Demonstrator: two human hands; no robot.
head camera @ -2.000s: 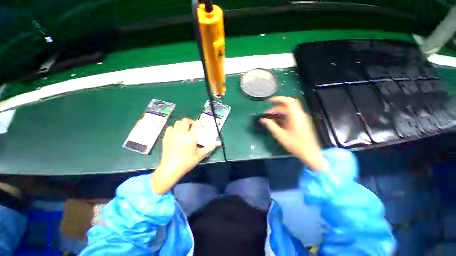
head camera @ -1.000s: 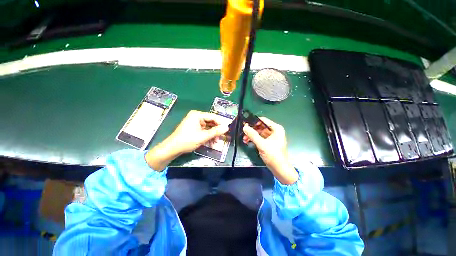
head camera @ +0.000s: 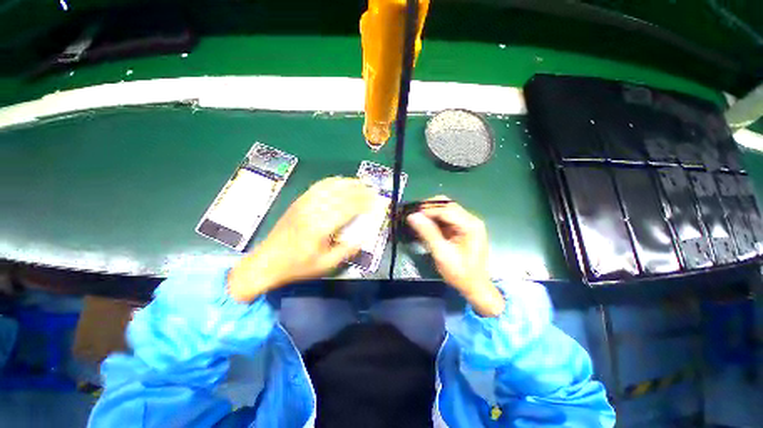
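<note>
My right hand [head camera: 453, 242] grips a small black cover [head camera: 422, 206] between thumb and fingers, just right of the dark cord. My left hand [head camera: 314, 230] is slightly blurred over an open phone body [head camera: 381, 176] and hides part of it; its fingertips are partly hidden and I cannot tell whether they hold anything. A second open phone body [head camera: 247, 199] lies tilted to the left on the mat, with a pale battery area. The yellow-orange electric screwdriver [head camera: 383, 75] hangs point down behind the nearer phone.
A round speckled dish [head camera: 459, 139] stands behind and right of the phones. A large black blister tray [head camera: 619, 180] lies at the right. A white rail [head camera: 276, 94] runs behind the dark green mat. The black cord [head camera: 402, 125] crosses the view in front of the work.
Since one second ago, my left hand has moved away from the black cover to the left over the phone. Earlier, my right hand was blurred farther right. The screwdriver has shifted in view.
</note>
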